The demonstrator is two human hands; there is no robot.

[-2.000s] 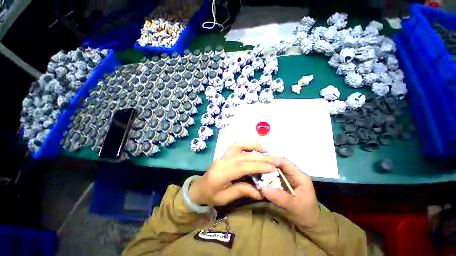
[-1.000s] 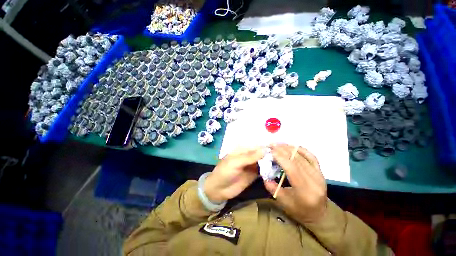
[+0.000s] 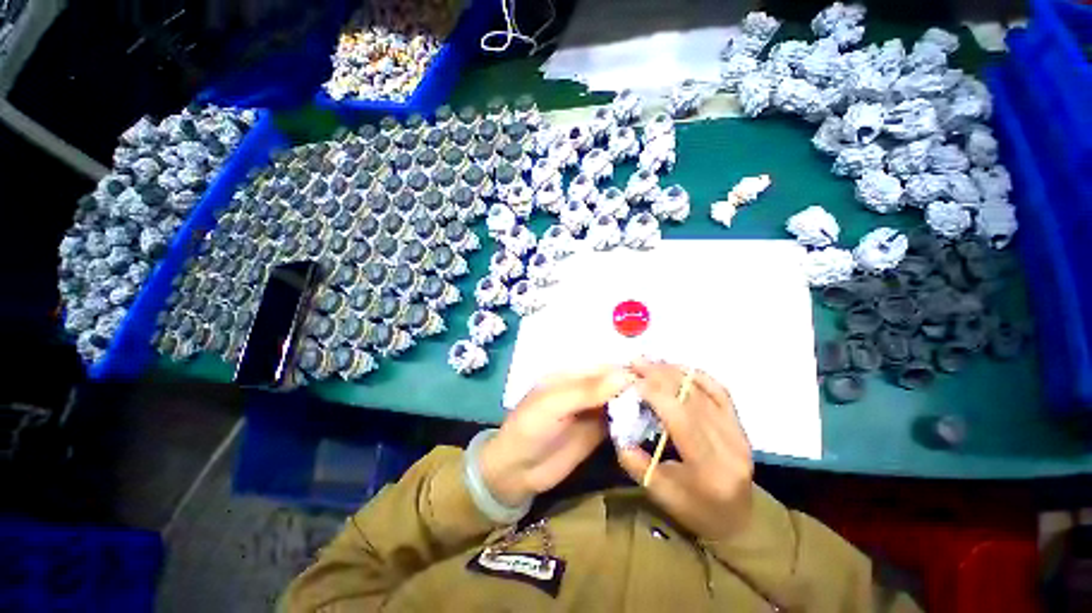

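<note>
A pale grey-white figurine body [image 3: 629,419] is held between both hands over the sheet's front edge. My left hand [image 3: 554,434] grips it from the left, fingertips at its top. My right hand [image 3: 701,445] grips it from the right and also holds a thin yellow-tan stick [image 3: 656,459] slanting across the fingers. The fingers partly hide the body, and its opening cannot be made out. A small red glue dish [image 3: 630,317] lies on the white sheet [image 3: 748,347], beyond the hands.
Capped bodies [image 3: 395,258] stand in rows at left with a smartphone [image 3: 278,323] on them. Open bodies [image 3: 584,192] lie left of the sheet. White bodies [image 3: 880,120] and dark grey caps [image 3: 916,314] are heaped at right. A small cream piece [image 3: 740,199] lies above the sheet. Blue bins [image 3: 192,234] flank the bench.
Since two seconds ago the body has turned more upright between the fingers, and the stick's slant has changed in my right hand. Against one second ago the hands look nearly the same; the camera view has shifted.
</note>
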